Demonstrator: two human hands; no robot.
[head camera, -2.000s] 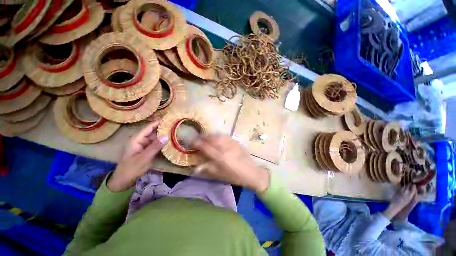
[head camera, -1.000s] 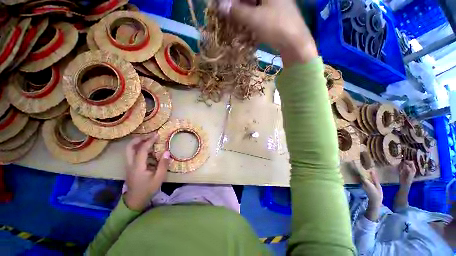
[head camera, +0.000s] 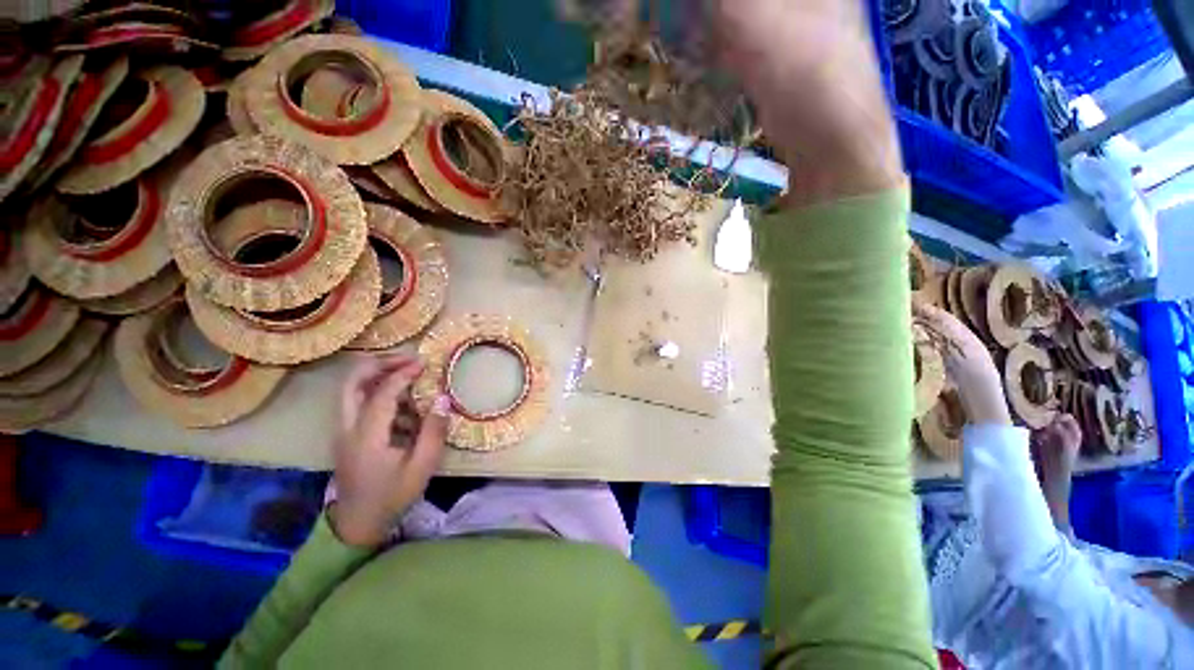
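A tan woven ring (head camera: 519, 422) lies flat near the bench's front edge. My left hand (head camera: 384, 452) rests at its left rim, with the thumb and fingers on that edge. My right hand (head camera: 814, 81) is blurred and cut off by the top edge, stretched out over the back of the bench. Some brown cords show beside it, but its fingertips are hidden, so its hold is unclear. The tangled cord heap (head camera: 589, 177) lies to the left of and below my right hand.
Red-collared rings (head camera: 334, 262) are piled at left. A work board (head camera: 655, 314) with a small white piece (head camera: 668, 350) lies right of centre, with a white glue bottle (head camera: 733, 241) behind it. Stacked rings (head camera: 1011, 304), another person's hands (head camera: 969, 367) and a blue crate (head camera: 976, 164) are at right.
My right hand has left the ring and moved up to the back, then slightly right over the last second. The ring now lies flat. The other person's hand has moved up to the stacked rings.
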